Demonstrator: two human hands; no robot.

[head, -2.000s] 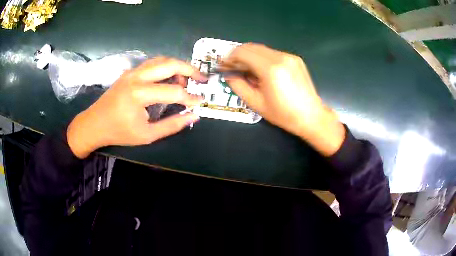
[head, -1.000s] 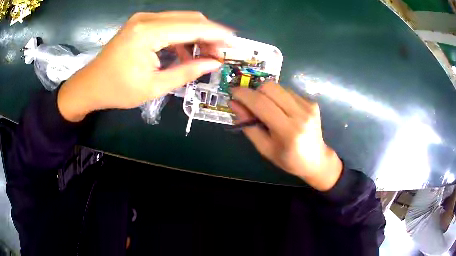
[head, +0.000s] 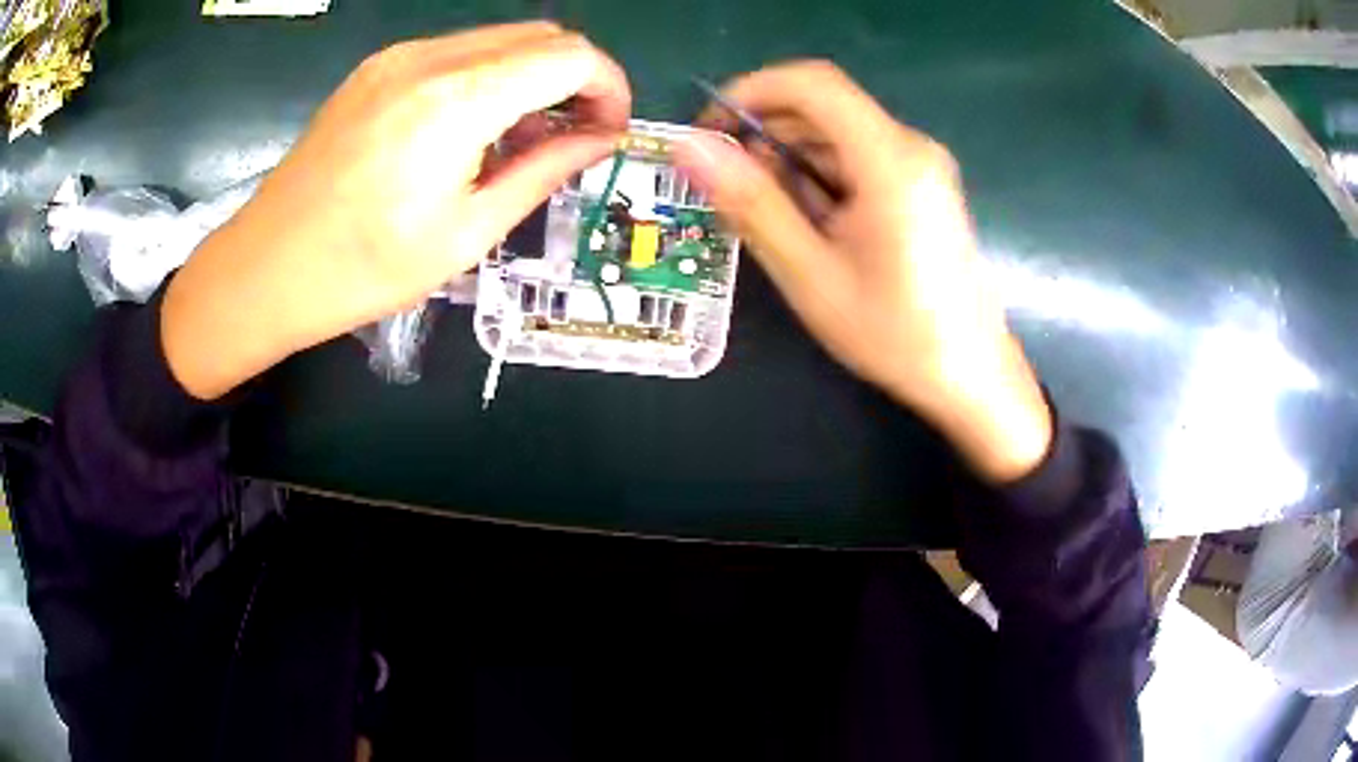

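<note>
The white open socket housing point(head: 700, 354) lies on the dark green bench in front of me. A green circuit board point(head: 678, 271) with a yellow part sits inside it, with green wires beside it. A brass strip point(head: 596, 331) lies along the near edge. A thin white tail point(head: 492, 375) sticks out at the near left corner. My left hand point(head: 402, 194) is at the far left part of the housing, thumb and finger pinched; what they hold is hidden. My right hand point(head: 856, 223) is at the far right corner and holds a slim dark tool, likely tweezers point(head: 752, 127).
A clear plastic bag point(head: 142, 238) with the white cord lies at the left, partly behind my left hand. Gold contact strips point(head: 45, 60) lie at the far left corner. A white-edged piece point(head: 268, 6) lies at the back. A pale rail point(head: 1258, 97) runs at the far right.
The housing has moved left, and the circuit board now lies flat inside it. My right hand has moved up from the near edge to the far right corner. My left hand has shifted slightly left.
</note>
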